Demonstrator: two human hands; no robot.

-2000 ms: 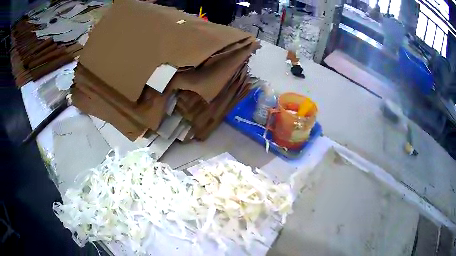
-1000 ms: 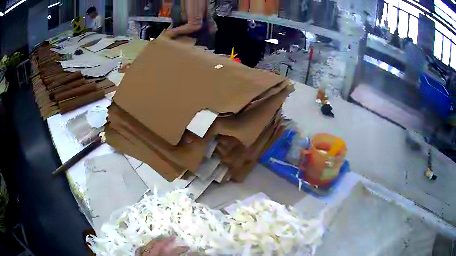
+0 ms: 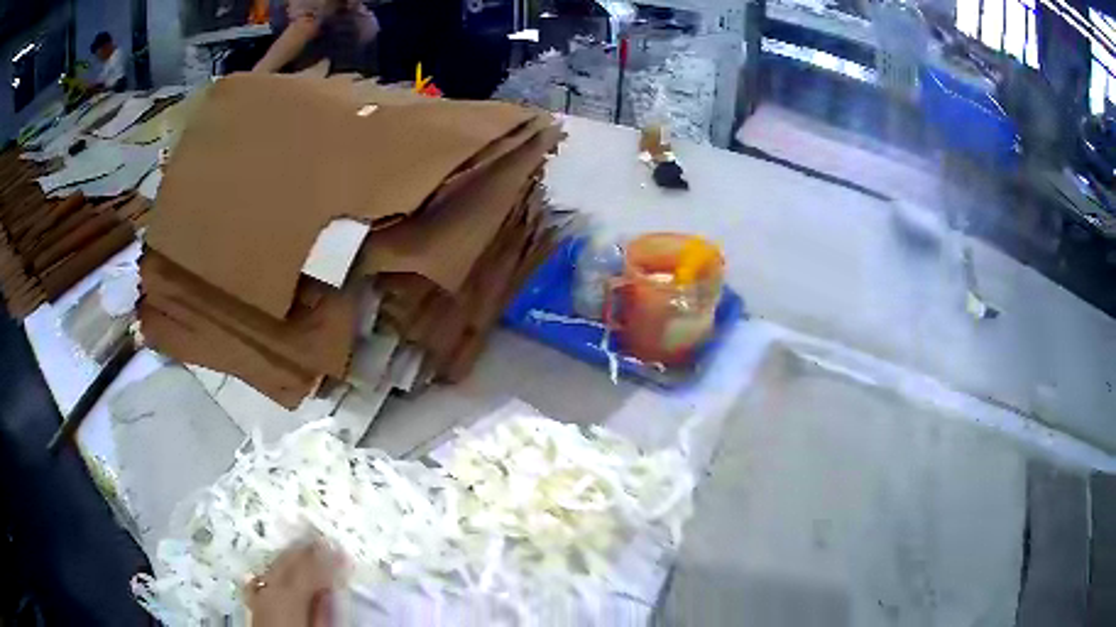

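A large tangled heap of pale strips [image 3: 551, 490] lies at the lower left and centre, whiter on the left and creamier on the right. One bare hand, which looks like my left hand [image 3: 296, 585], is at the bottom edge over the white part of the heap. It is blurred and cut off, so whether it holds a strip cannot be told. My right hand is not in view. White paper [image 3: 612, 603] shows under the strips. A grey board [image 3: 844, 490] lies to the right of the heap.
A tall uneven stack of brown panels [image 3: 263, 184] stands behind the heap. A blue tray [image 3: 539, 312] holds an orange pot [image 3: 667, 300] and a clear bottle [image 3: 597, 279]. A dark stick [image 3: 92, 392] juts over the left table edge. A person's arm [image 3: 288, 43] shows behind the stack.
The hand, out of view in the oldest frame and low at the edge one second ago, now shows higher on the heap's left part. The view has swung, shifting the scene left and up since one second ago.
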